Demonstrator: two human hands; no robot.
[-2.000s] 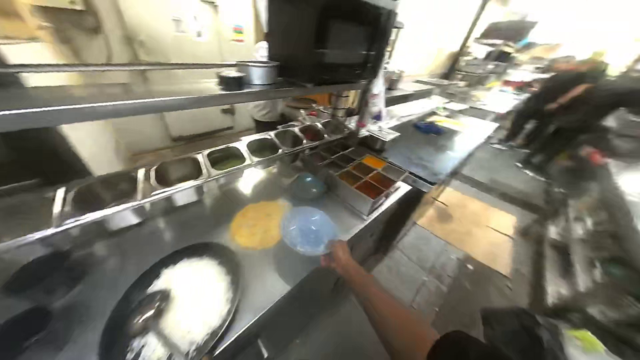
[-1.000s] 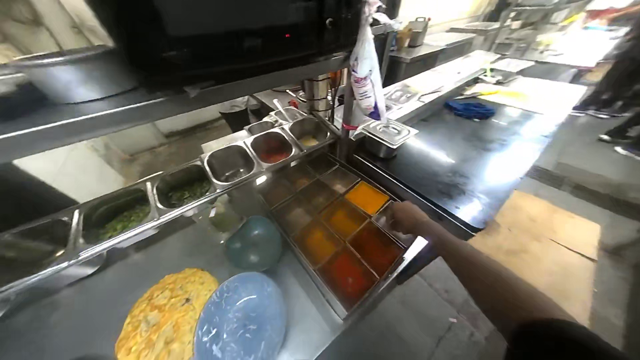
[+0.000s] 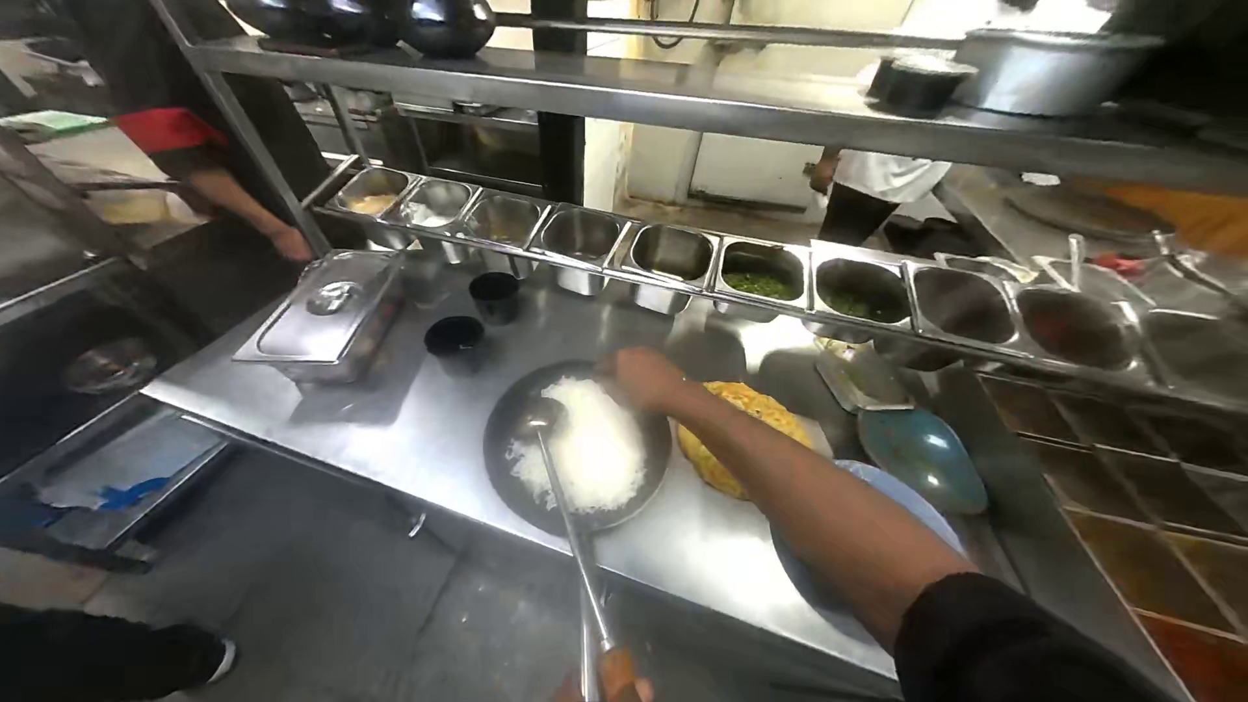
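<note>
A dark round pan (image 3: 499, 448) with white rice (image 3: 600, 448) in it stands on the steel counter. My right hand (image 3: 643, 380) is over the pan's upper right rim, blurred; whether it holds anything cannot be told. At the bottom edge my left hand (image 3: 639, 688) is partly visible around the wooden handle of a long ladle (image 3: 561, 478), whose bowl end lies in the rice. Right of the pan lies a yellow flat omelette-like round (image 3: 717, 468). My forearm partly covers a blue plastic bowl (image 3: 902, 492), beside a teal bowl (image 3: 926, 458).
Metal inset pans (image 3: 673, 253) run in a rack behind the counter, beneath a steel shelf (image 3: 624, 93). A lidded steel container (image 3: 322, 317) and black cups (image 3: 455, 336) stand left. Spice compartments (image 3: 1160, 497) are at right. A co-worker's arm (image 3: 234, 200) reaches in at upper left.
My right hand has gone from the spice compartments to above the rice pan. The view has swung left, bringing the pan, the ladle and my left hand into sight.
</note>
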